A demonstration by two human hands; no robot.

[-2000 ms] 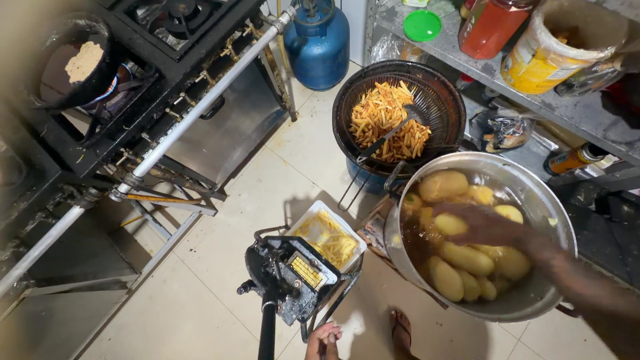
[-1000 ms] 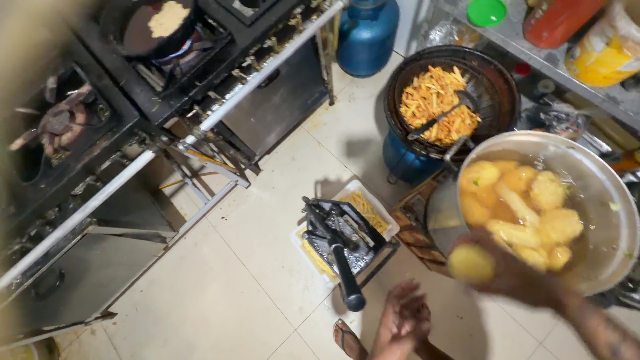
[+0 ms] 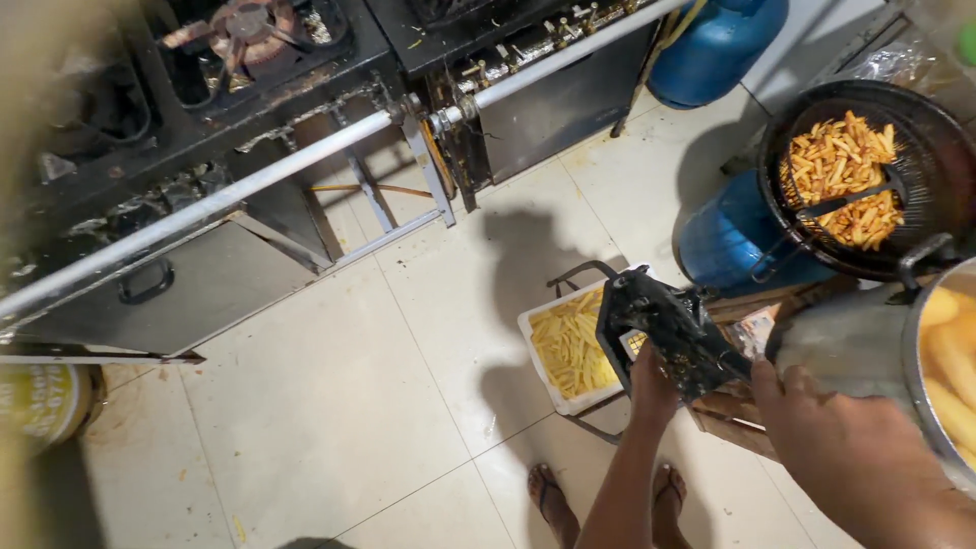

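A black lever-type potato chip cutter point(image 3: 663, 328) stands over a white tub point(image 3: 537, 366) of raw cut potato sticks point(image 3: 572, 343). My left hand point(image 3: 653, 381) reaches into the cutter beside its blade grid point(image 3: 634, 343); its fingertips are hidden, so whether they hold something does not show. My right hand point(image 3: 816, 427) grips the end of the cutter's lever handle point(image 3: 736, 362), right of my left hand. At the right edge, a large metal pot point(image 3: 846, 351) holds peeled potatoes point(image 3: 945, 328).
Fried potato sticks point(image 3: 842, 179) and a black utensil point(image 3: 846, 202) lie in a dark strainer basin point(image 3: 938, 236) above a blue gas cylinder point(image 3: 728, 236). Black stoves point(image 3: 305, 61) with a front rail point(image 3: 305, 160) stand at upper left. A wooden crate point(image 3: 736, 427) is beside the cutter.
My right hand has moved from above the pot, where it held a peeled potato, to the lever handle. My left hand has moved up to the cutter's grid. The view has shifted.
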